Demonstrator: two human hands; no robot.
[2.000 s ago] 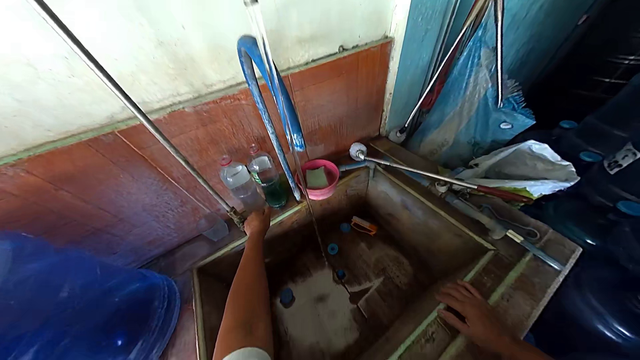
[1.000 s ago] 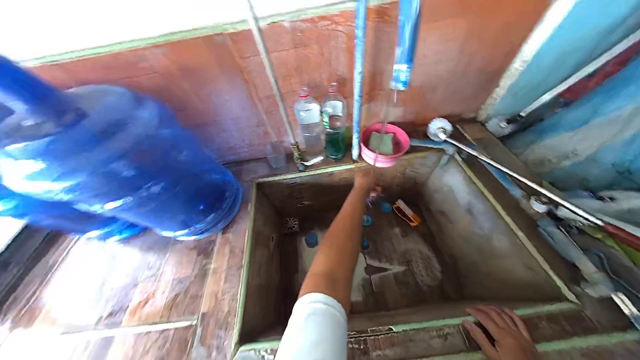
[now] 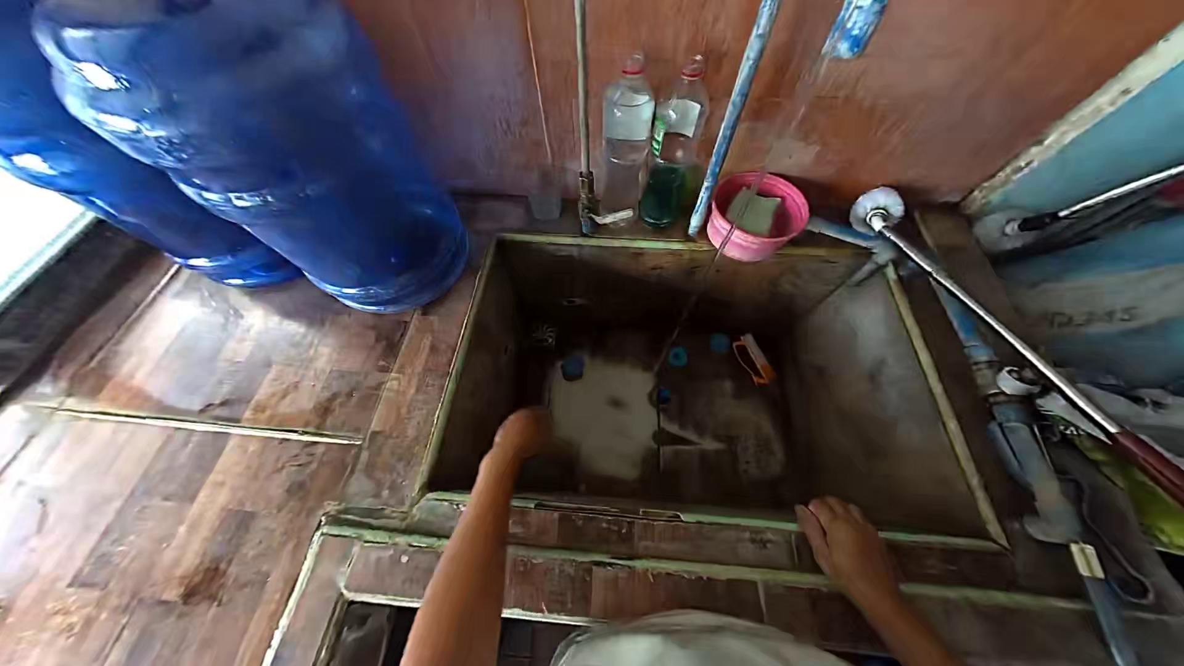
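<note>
My left hand (image 3: 524,433) reaches down into the near left part of the tiled basin (image 3: 860,370); it is blurred, and I cannot tell whether it holds anything. My right hand (image 3: 840,541) rests on the basin's near rim with its fingers over the edge. Several blue caps (image 3: 573,367) lie on the basin floor, beyond my left hand. An orange-handled brush (image 3: 754,359) lies at the far right of the floor. A pink plastic bowl (image 3: 742,242) with a pale green sponge (image 3: 754,212) sits on the far rim.
Two plastic bottles (image 3: 627,139) stand behind the basin beside a metal tap (image 3: 587,199). Large blue water jugs (image 3: 324,157) stand at the left on the tiled ledge (image 3: 231,388). A long-handled round brush (image 3: 980,314) and grey pipes (image 3: 1036,462) lie along the right side.
My left hand has moved from the basin's far side to its near left part. My right hand stays at the near rim. The view has turned left and down.
</note>
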